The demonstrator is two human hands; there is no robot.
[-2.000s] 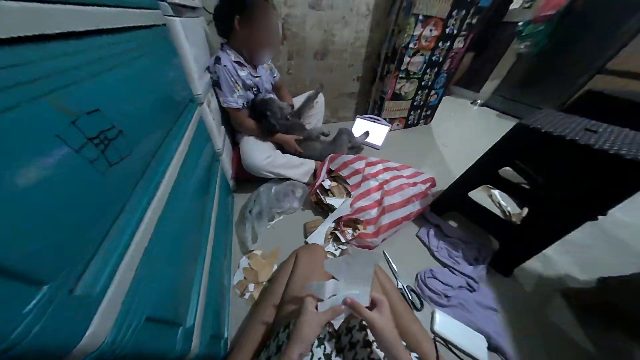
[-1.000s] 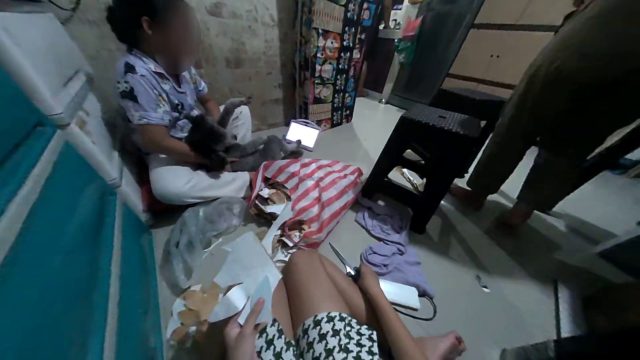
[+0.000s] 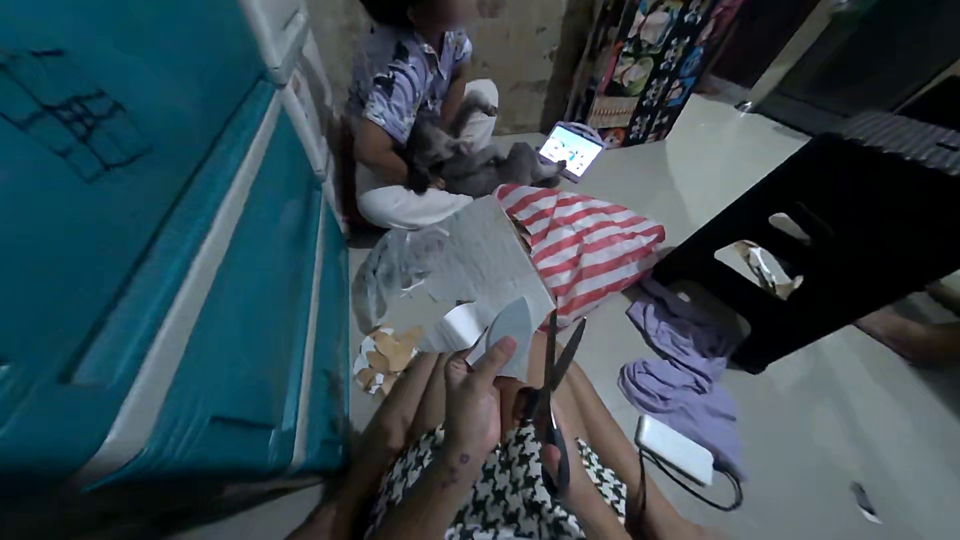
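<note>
My left hand (image 3: 476, 390) pinches a pale paper piece (image 3: 510, 334) with a pointed, curved outline, thumb on top. Just to its right, my right hand (image 3: 562, 465) has its fingers in the black handles of a pair of scissors (image 3: 553, 375); the blades point up and stand apart. A large pale sheet (image 3: 484, 255) lies beyond my left hand, with a curled white strip (image 3: 461, 326) near it. Brown and white paper cutouts (image 3: 390, 356) are piled on the floor beside my leg. The scissor blades are close to the paper piece, and no cut between them can be made out.
A teal drawer cabinet (image 3: 225, 300) stands at left. Ahead are a clear plastic bag (image 3: 390, 270), a red-striped bag (image 3: 592, 240) and a seated person (image 3: 412, 112) holding a grey animal. At right are a purple cloth (image 3: 682, 375), a white device with a cable (image 3: 675, 450) and a black stool (image 3: 810, 232).
My right hand has lifted the scissors from the floor beside my leg and brought them next to my left hand. The paper piece has come up in front of my knees. The view has turned.
</note>
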